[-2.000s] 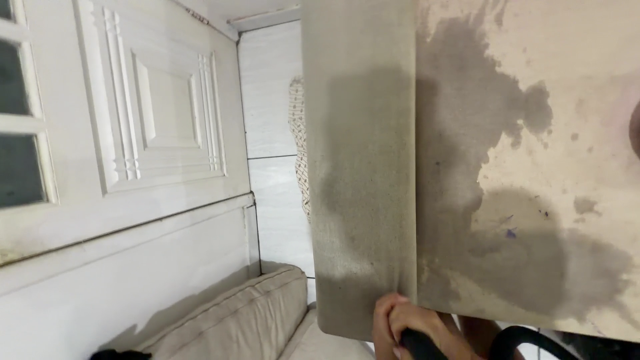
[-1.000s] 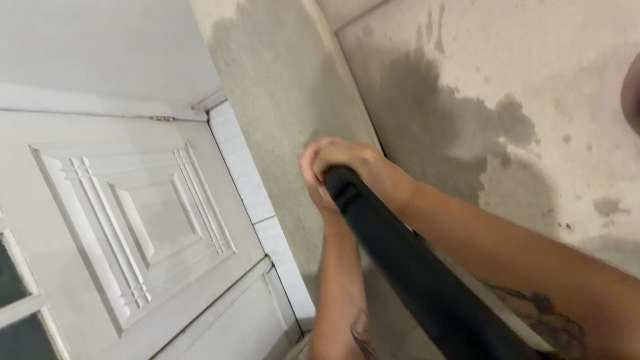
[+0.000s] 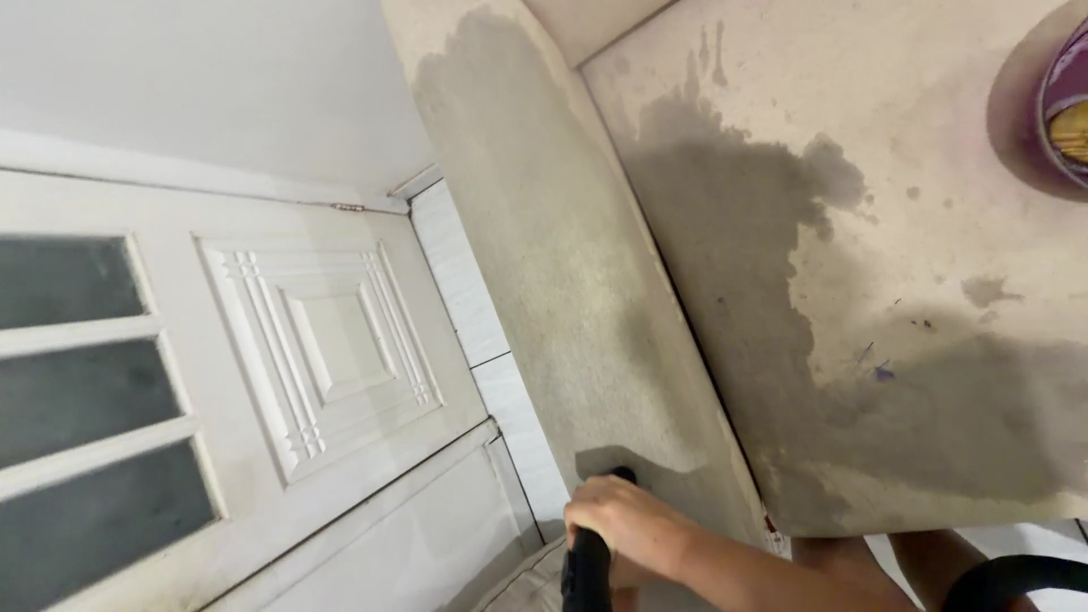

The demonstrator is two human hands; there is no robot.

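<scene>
My right hand (image 3: 616, 518) is closed around a black tube-like handle (image 3: 586, 569) at the bottom centre. The handle's dark end shows just beyond my knuckles, over the wet, beige fabric armrest (image 3: 561, 255) of a sofa. A patch of skin below my right wrist may belong to my left hand; most of it is hidden, and its grip cannot be made out. To the right, the seat cushion (image 3: 731, 246) has large dark wet patches and small bluish marks (image 3: 882, 372). A black curved hose (image 3: 1020, 574) shows at the lower right.
A purple bucket (image 3: 1054, 110) with a yellowish-brown thing inside sits on the cushion at the right edge. A white panelled door (image 3: 336, 340) with glass panes stands left of the armrest, white floor tiles (image 3: 463, 276) between them. Bare legs show below the cushion.
Both hands have moved off the middle of the armrest toward its near end, with the black handle. The long black tube that crossed the lower right is largely out of view.
</scene>
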